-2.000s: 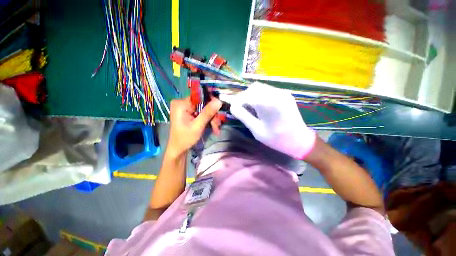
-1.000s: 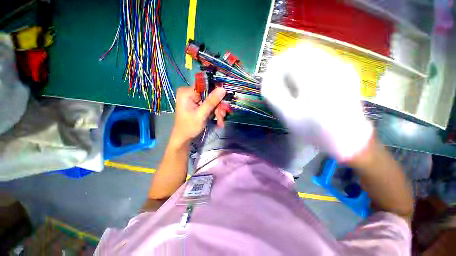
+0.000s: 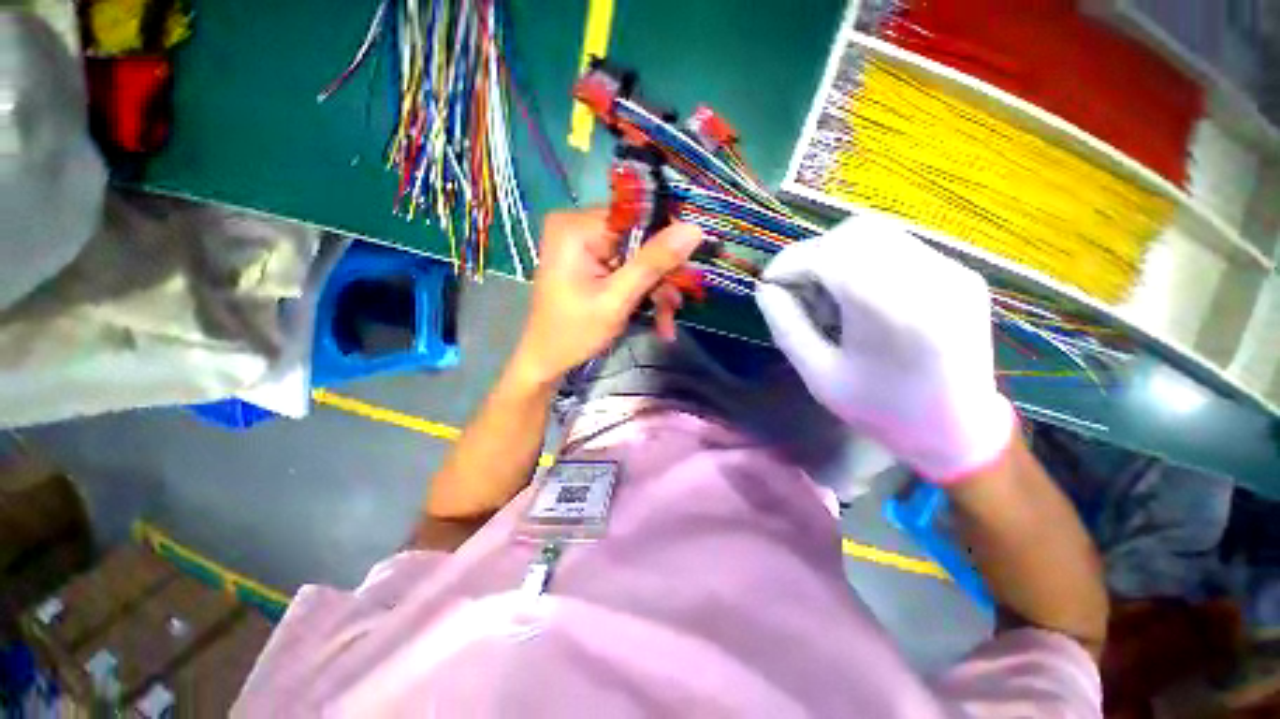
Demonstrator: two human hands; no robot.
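Observation:
My left hand [image 3: 590,302], bare, is closed around red-and-black connector housings [image 3: 632,197] at the bench edge. Mixed-colour wires [image 3: 730,214] run from the housings to the right, passing behind my right hand. My right hand [image 3: 891,337], in a white glove, is just right of the housings with thumb and fingertips drawn together near the wires; whether a wire is between them cannot be told. More red connectors [image 3: 713,129] lie just beyond my left hand on the green mat.
A white compartment tray [image 3: 969,232] at right holds yellow wires [image 3: 997,176] and red wires [image 3: 1067,70]. A separate wire bundle [image 3: 452,127] lies left of the yellow tape line [image 3: 595,63]. A blue stool [image 3: 435,320] and another person's pale sleeve [image 3: 169,309] are at left.
My gloved right hand went over the yellow wire compartment and is now back beside the connectors. My left hand still holds the housings. The camera view has shifted and turned.

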